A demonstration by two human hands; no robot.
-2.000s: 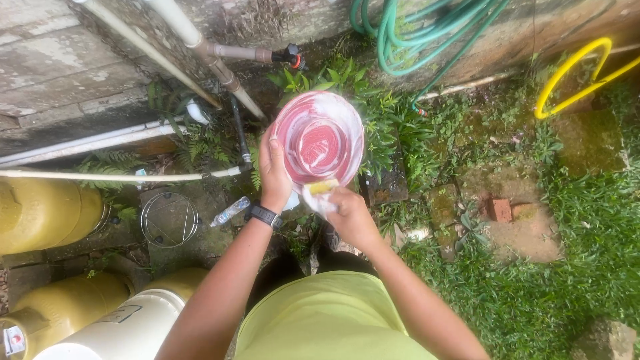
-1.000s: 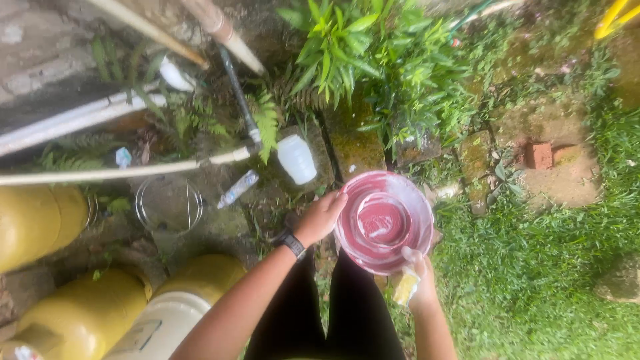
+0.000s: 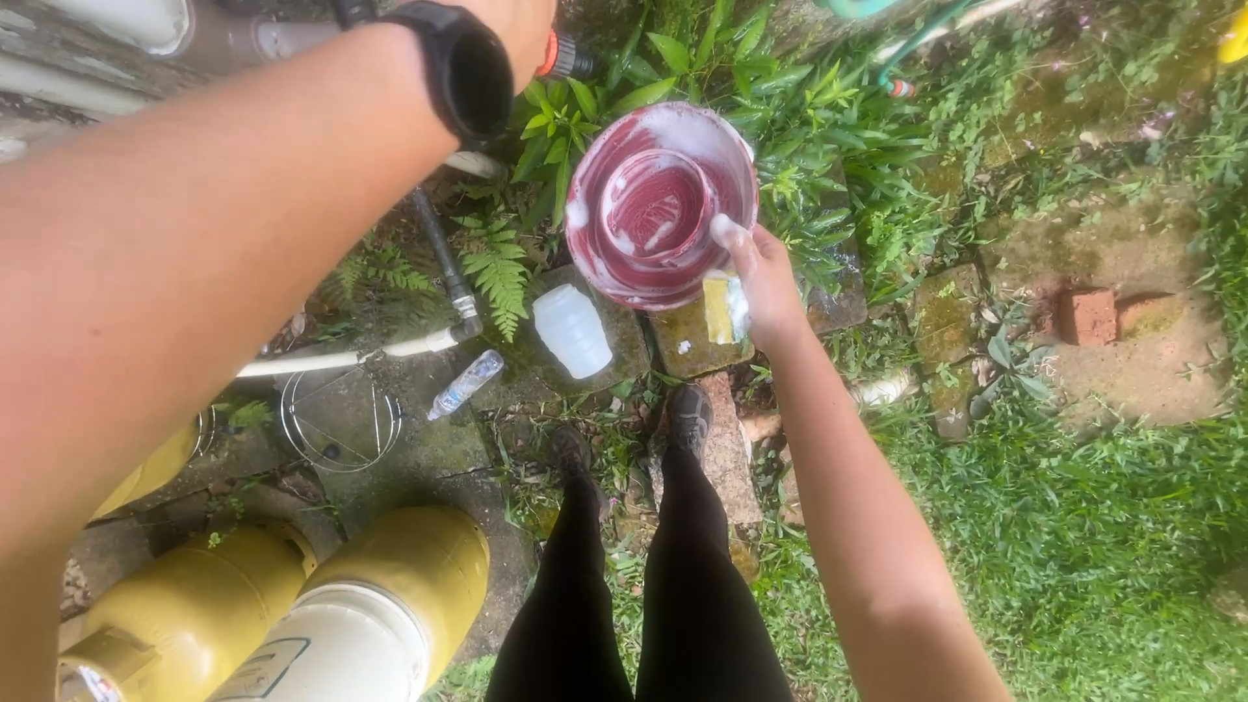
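Note:
My right hand (image 3: pixel 765 288) grips the lower right rim of a round red bowl (image 3: pixel 731 185) streaked with white suds. A yellow sponge (image 3: pixel 720 310) with foam on it is held in the same hand, just below the rim. At the top edge my left hand (image 3: pixel 512 34), with a black watch at the wrist, reaches to the pipes beside a black and orange hose connector (image 3: pixel 561 57); its fingers are cut off by the frame, so its grip cannot be told. A translucent white plastic container (image 3: pixel 572 331) lies on the paving below the bowl.
A small plastic bottle (image 3: pixel 466 385) and a wire ring frame (image 3: pixel 341 419) lie on the paving at left. Yellow gas cylinders (image 3: pixel 210 609) and a white bucket (image 3: pixel 336 648) stand lower left. A brick piece (image 3: pixel 1088 317) rests at right, and a green hose (image 3: pixel 916 44) runs at the top.
My left hand has let go of the bowl and moved up to the pipes. The bowl has moved up toward the plants, held by my right hand with the sponge.

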